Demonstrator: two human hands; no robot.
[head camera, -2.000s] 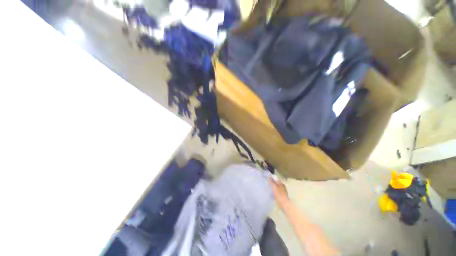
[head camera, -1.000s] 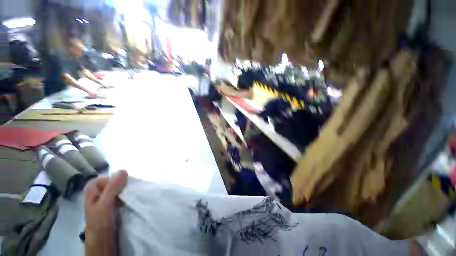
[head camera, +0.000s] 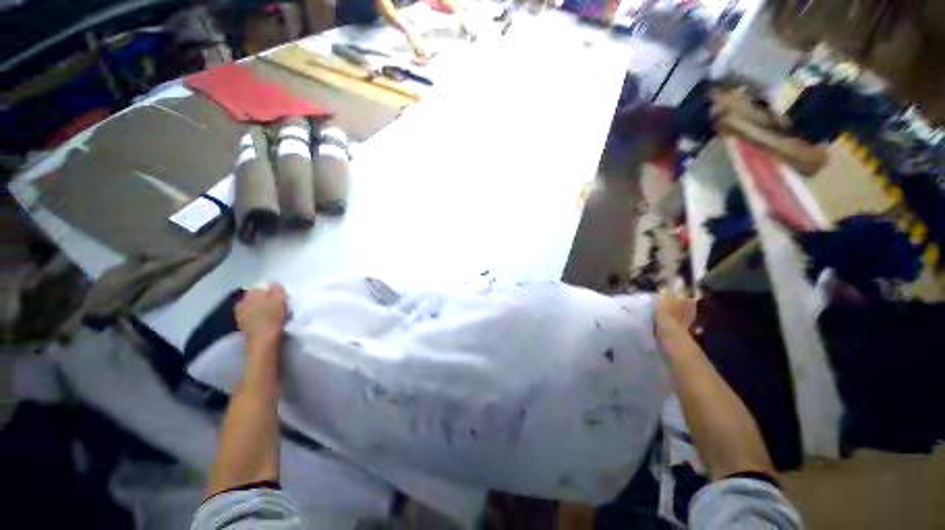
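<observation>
A large white woven sack with dark handwriting lies across the near edge of the white table, its lower part hanging over the edge. My left hand grips its left end. My right hand grips its right end. Dark cloth shows at the sack's left end, beside my left hand. The sack looks full and rounded. The handwriting is too blurred to read.
Rolled olive-brown bundles with white bands stand at the left, near red fabric, brown panels and a white label. A person's arm reaches over the far table. Dark cloth piles and a pale rail are at right.
The sack was low by the carton, then raised at the table edge with my left hand on it. Now it lies on the edge and both hands show on it. The view has tilted down.
</observation>
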